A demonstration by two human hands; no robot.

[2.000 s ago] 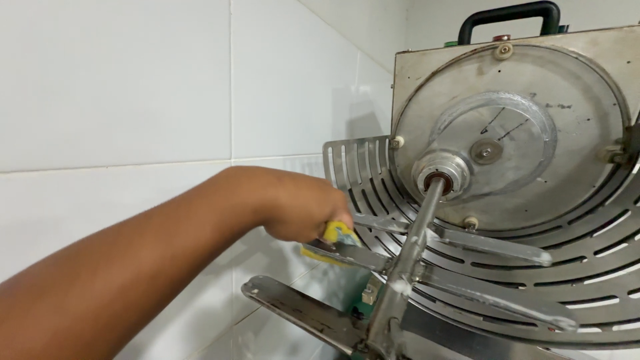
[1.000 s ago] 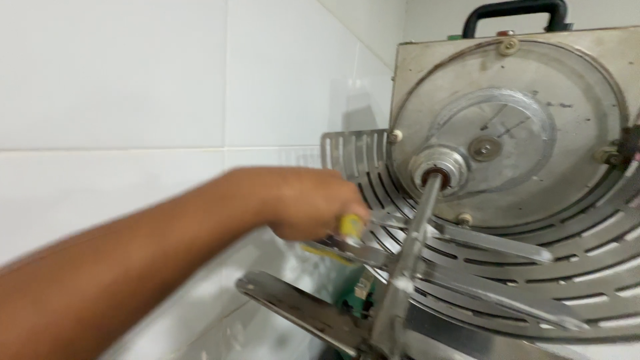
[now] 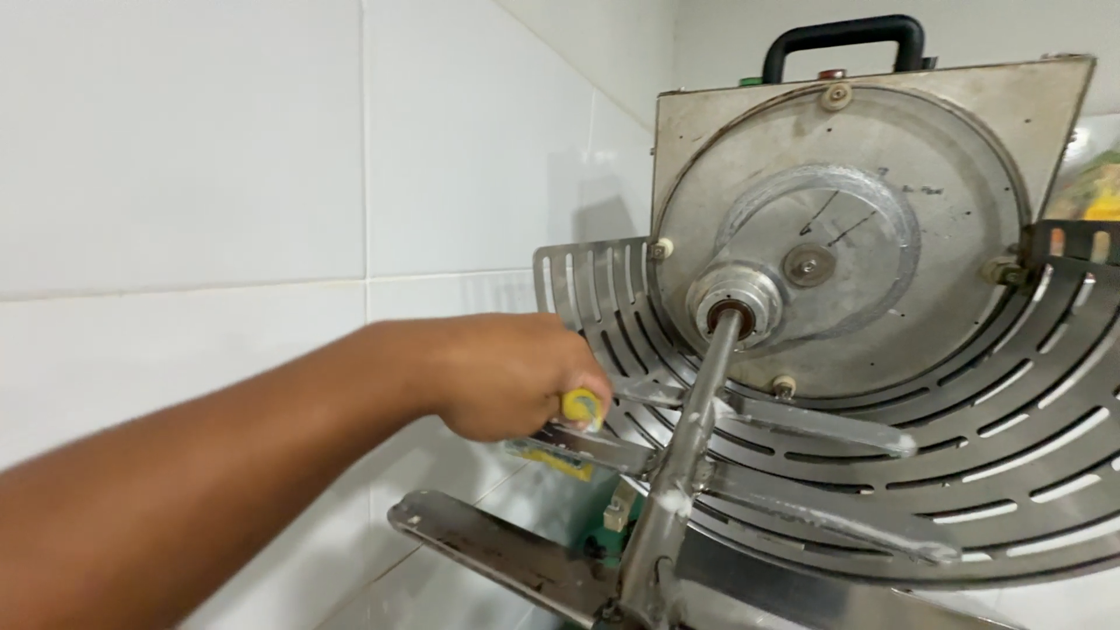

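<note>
My left hand (image 3: 525, 376) comes in from the lower left and is closed around a yellow sponge (image 3: 582, 406) with a bluish-grey part. The sponge is pressed around a flat metal paddle (image 3: 595, 446), and its lower yellow edge shows beneath the blade. This paddle joins a slanting metal shaft (image 3: 687, 446), which bears white foam in spots. Further paddles stick out on both sides; a lower left paddle (image 3: 507, 542) lies below my hand, and foam coats a right paddle (image 3: 822, 423). My fingertips are partly hidden. My right hand is out of view.
Behind the shaft stands a metal machine housing (image 3: 1050, 114) with a black handle (image 3: 840, 33) on top. A curved slotted metal guard (image 3: 954, 429) runs around the shaft. White wall tiles (image 3: 184, 149) stand close on the left. A green object (image 3: 604, 525) shows below the paddles.
My left hand stays on the same paddle, with only small shifts along it. Less of the yellow sponge shows above the paddle than two seconds ago. Shaft and paddles have not plainly turned.
</note>
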